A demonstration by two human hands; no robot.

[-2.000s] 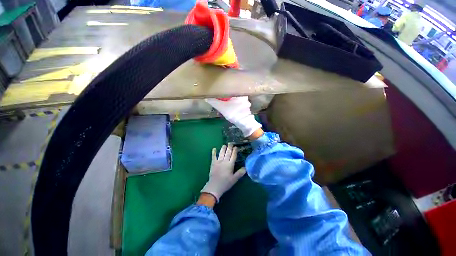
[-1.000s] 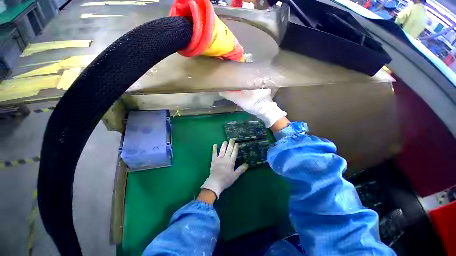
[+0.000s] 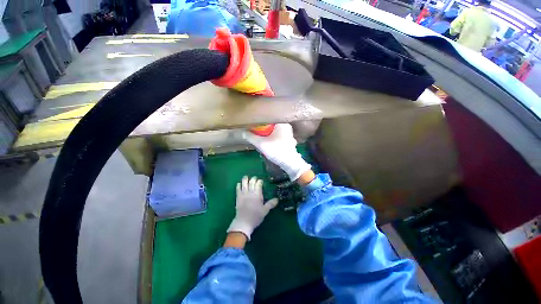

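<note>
Dark-green circuit boards lie on the bright green mat, partly hidden by my right hand and sleeve. My left hand, in a white glove, lies flat on the mat just left of the boards, holding nothing. My right hand, in a white glove, is above the boards at the shelf's front edge. It is closed around the lower part of the red-yellow hose nozzle; the fingertips are partly hidden. The black ribbed hose arcs from the left to the nozzle.
A blue bin stands at the mat's left edge. The raised shelf bears a black tray with black tools. A brown side panel separates the mat from a dark conveyor with boards. A person in blue is behind the shelf.
My left hand has slid left, off the lower board's edge. My right hand moved right, then back left over the boards, and the nozzle's tilt changed with it. The camera view shifted.
</note>
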